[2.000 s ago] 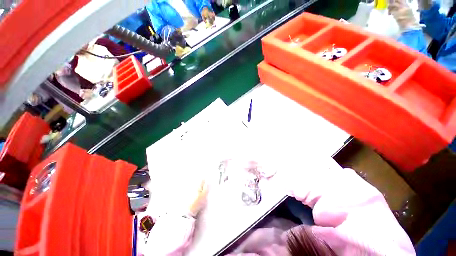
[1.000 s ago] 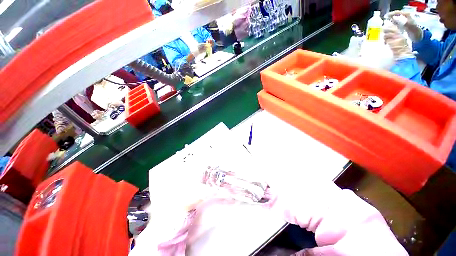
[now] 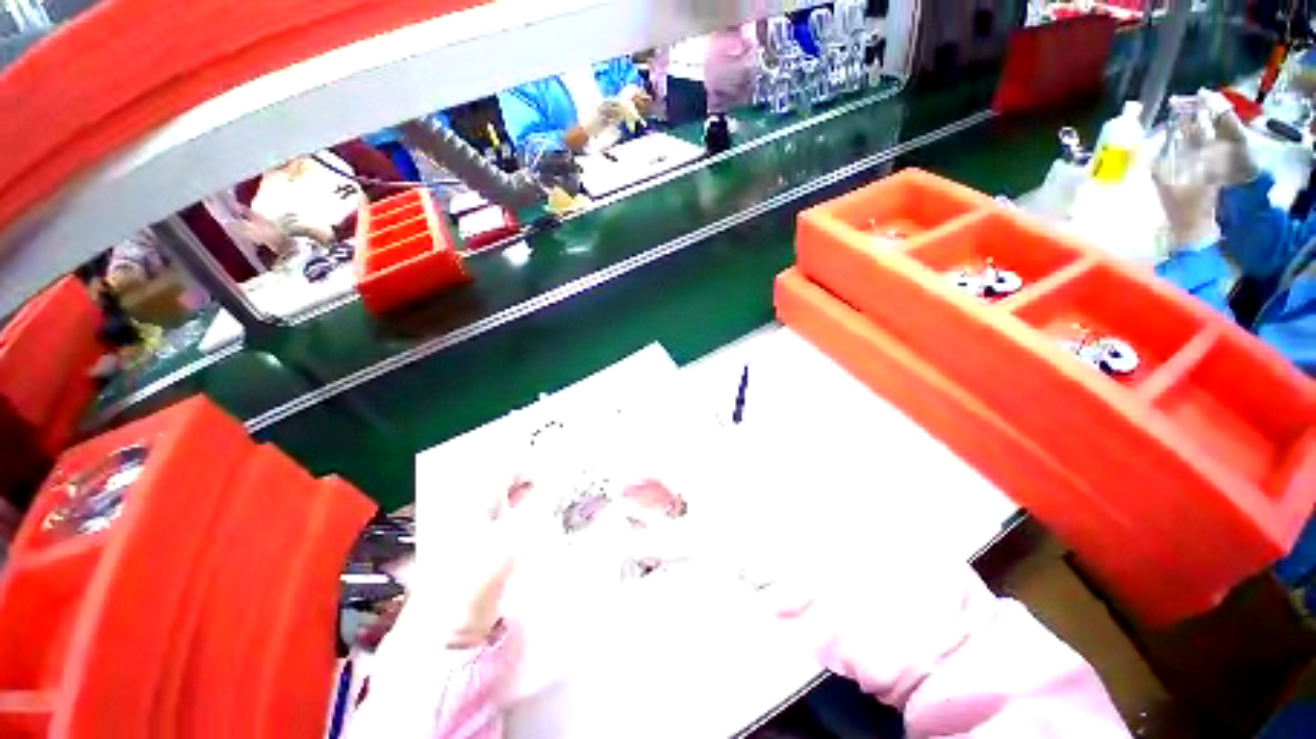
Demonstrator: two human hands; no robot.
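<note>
The white work sheet (image 3: 577,679) is strongly overexposed. My left hand (image 3: 484,585) is at its left side, washed out, with a pink sleeve below. My right hand (image 3: 736,570) blends into the white at centre right, its pink sleeve coming from the lower right. Between the hands is a shiny clear item (image 3: 589,505), perhaps a bag or film, with pinkish fingertips around it. Glare hides the exact finger positions and what each hand holds. A short row of tiny dark parts (image 3: 547,430) lies near the sheet's back edge. A thin dark pointed tool (image 3: 742,394) lies to the right.
Orange-red foam trays (image 3: 1010,375) with round silver parts stand at right. More foam trays (image 3: 246,592) stand at left, with dark shiny packets (image 3: 373,570) beside them. A green conveyor (image 3: 577,311) runs behind. A cardboard box (image 3: 1082,621) is at lower right. Gloved people work beyond.
The shiny clear item has moved left and looks more bunched than the stretched shape one second ago. My left hand has come up beside it. The camera view has shifted slightly.
</note>
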